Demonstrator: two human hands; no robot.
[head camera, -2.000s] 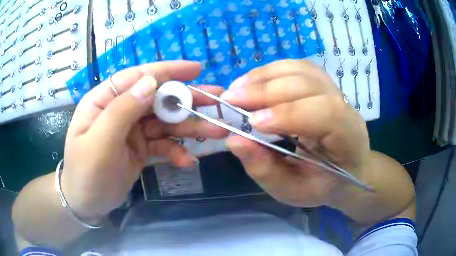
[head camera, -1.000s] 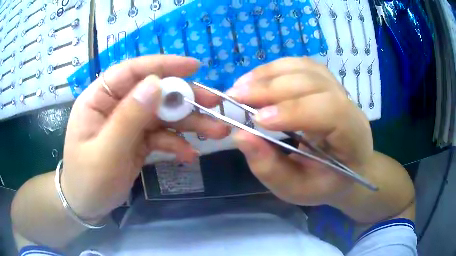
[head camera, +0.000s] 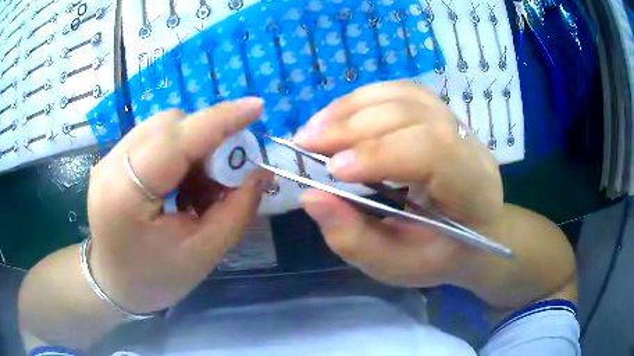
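Observation:
My left hand (head camera: 163, 208) holds a small white round holder (head camera: 224, 165) between thumb and fingers. A thin dark ring (head camera: 238, 158) shows on the holder's face. My right hand (head camera: 410, 188) grips silver tweezers (head camera: 361, 203) with the points apart. One point is at or just beside the ring; whether it touches cannot be told. The other point is above and right of the holder. Part of the holder's edge is hidden by my left fingers.
A white foam board (head camera: 516, 104) with rows of dumbbell-shaped metal parts lies behind my hands, with blue patterned film (head camera: 295, 59) diagonally across it. Another board (head camera: 42, 90) is at left. Crumpled blue packaging (head camera: 556, 76) and stacked trays (head camera: 619, 118) are at right.
My left hand has turned the holder, so its face now shows a thin dark ring instead of the deep hole. The holder and the tweezers have shifted slightly lower in view.

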